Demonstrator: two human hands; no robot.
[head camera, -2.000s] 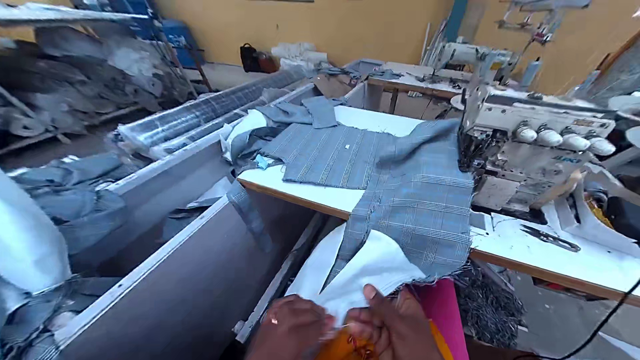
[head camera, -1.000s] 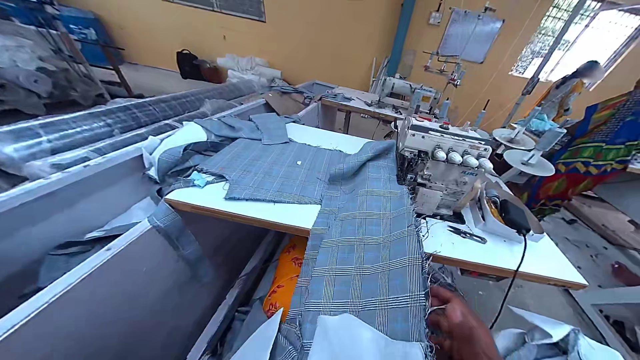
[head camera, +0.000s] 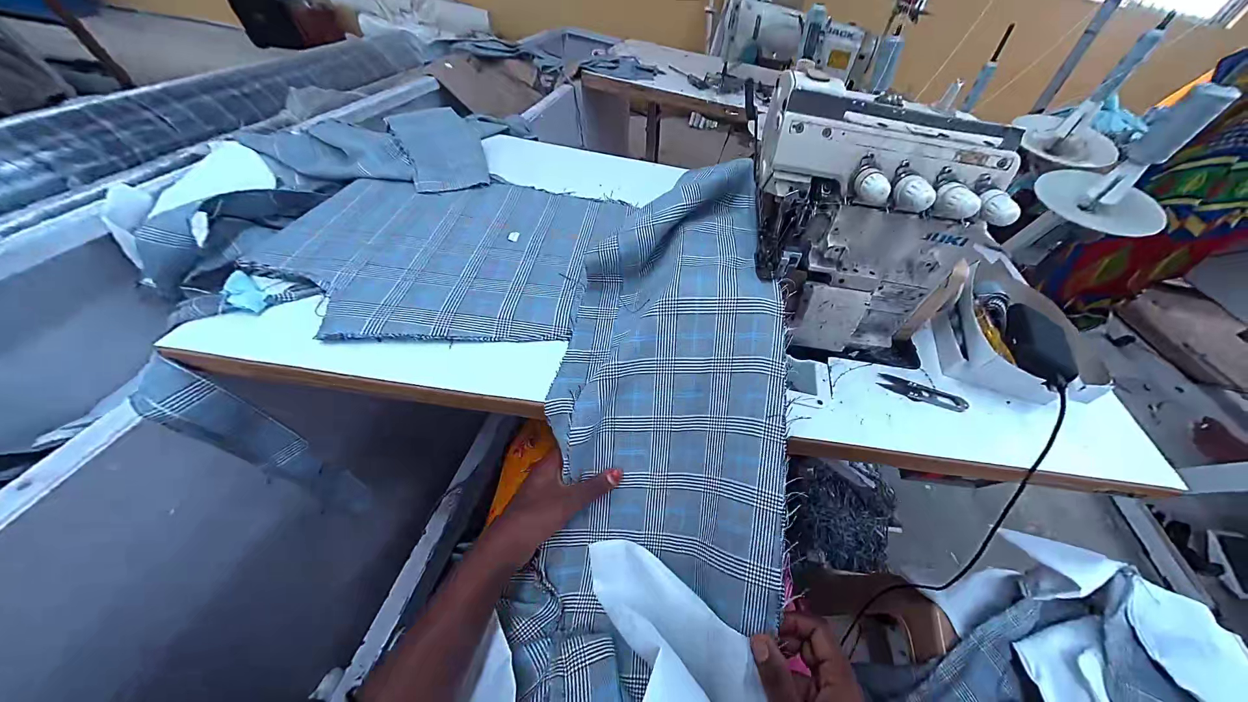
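Observation:
A grey plaid fabric panel (head camera: 682, 390) runs from the presser area of a Juki overlock sewing machine (head camera: 868, 195) down over the front edge of the white table. My left hand (head camera: 546, 502) holds the panel's left edge just below the table, thumb on top, fingers hidden beneath. Lower down, my right hand (head camera: 804, 663) pinches the frayed right edge beside a piece of white lining (head camera: 673, 624). Another plaid piece (head camera: 458, 258) lies flat on the table to the left, with a small white chip (head camera: 513, 236) on it.
Thread snips (head camera: 921, 392) and a box holding a black object (head camera: 1041, 341) with a cable are right of the machine. A grey bin (head camera: 244, 585) stands at left, scraps over its rim. More cut fabric (head camera: 1102, 624) lies lower right. Thread cone stands (head camera: 1102, 200) rise behind.
Both hands were together at the white lining two seconds ago; now they are apart on the panel's two edges. My left hand has come into view since one second ago. The view has shifted.

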